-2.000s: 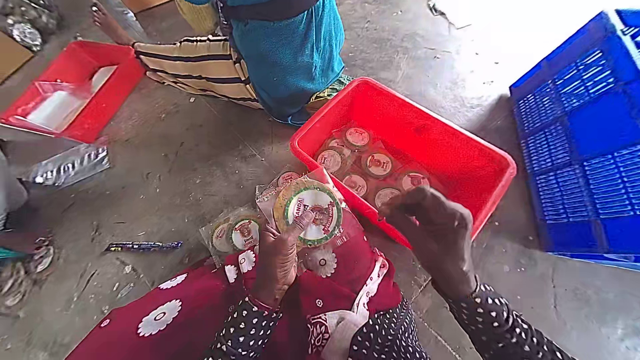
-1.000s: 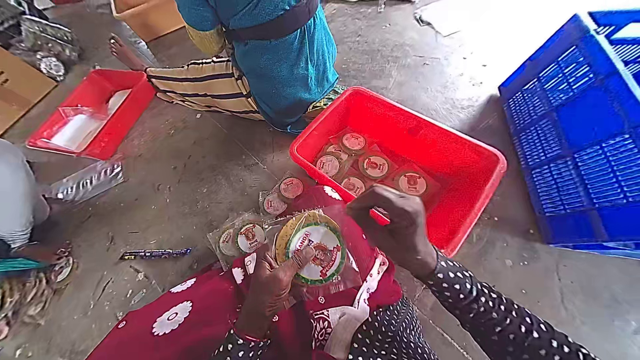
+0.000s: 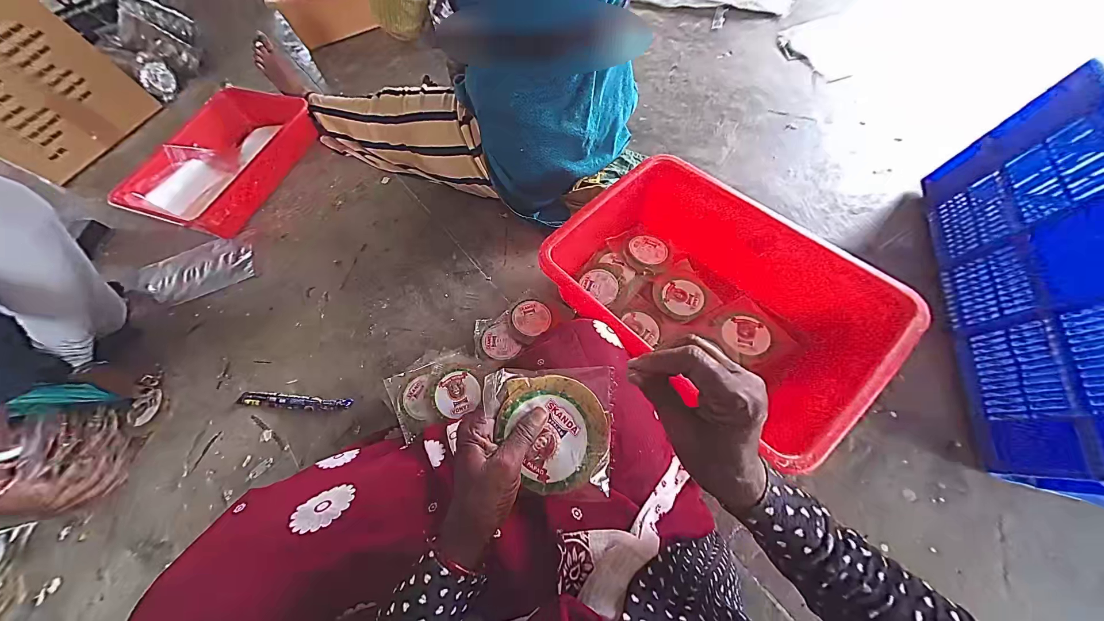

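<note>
My left hand (image 3: 487, 483) holds a clear plastic packet of round papads (image 3: 552, 435) with a printed round label, its thumb on the label, over my lap. Beside the packet's upper right edge is my right hand (image 3: 711, 410), its thumb and fingertips together near the rim of a red plastic tub (image 3: 828, 276); whether something thin is between them I cannot tell. Several labelled papad packets (image 3: 681, 297) lie inside the tub. More packets (image 3: 440, 395) lie left of the held one, and others (image 3: 516, 328) lie near the tub's left corner.
A blue plastic crate (image 3: 1018, 285) stands at the right. A person (image 3: 552, 121) sits beyond the tub. Another red tub (image 3: 224, 164) holds white material. A pen-like wrapped stick (image 3: 295, 401) and a clear plastic bag (image 3: 198, 272) lie on the floor. Another person's hand (image 3: 69, 466) is at far left.
The held packet sits a little lower and more upright than two seconds ago. My right hand has stayed beside the red tub, its fingers changing pose.
</note>
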